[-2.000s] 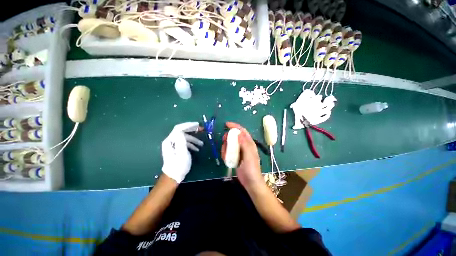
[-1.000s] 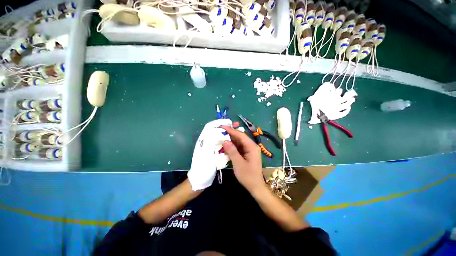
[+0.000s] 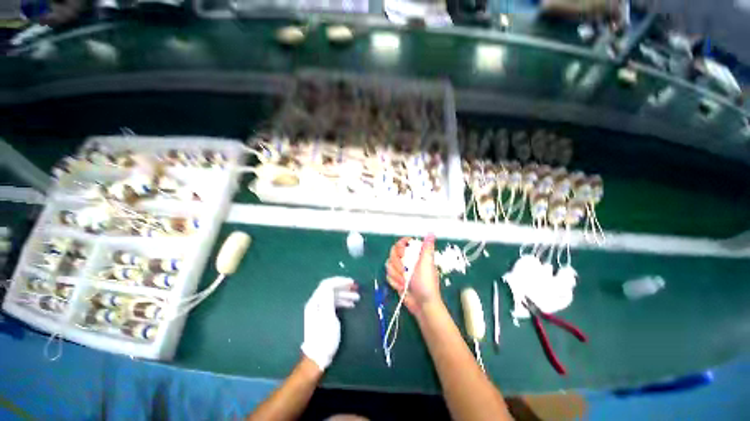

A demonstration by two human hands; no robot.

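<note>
My left hand (image 3: 323,321), in a white glove, rests over the green bench (image 3: 263,316), fingers apart and holding nothing visible. My bare right hand (image 3: 418,275) is farther forward, closed around a whitish body (image 3: 412,253). Its thin white cord (image 3: 398,319) hangs down in a loop. The fingers hide most of the body. A slim blue tool (image 3: 380,308) lies between my hands. A cream oval body (image 3: 472,313) with a cord lies right of my right forearm. Small white bits (image 3: 452,260) lie just beyond my right hand.
A divided white tray (image 3: 174,333) of banded cores stands left, a cream oval body (image 3: 233,252) beside it. A crowded pale bin (image 3: 345,196) and corded cores (image 3: 559,212) stand behind. A small bottle (image 3: 355,243), slim stick (image 3: 496,314), spare glove (image 3: 539,284), red-handled pliers (image 3: 549,345) and clear bottle (image 3: 643,286) lie about.
My hands were together and are now apart. My right hand has moved forward with the corded body, and my left hand has opened. The view has tilted up. The orange-and-black pliers no longer show.
</note>
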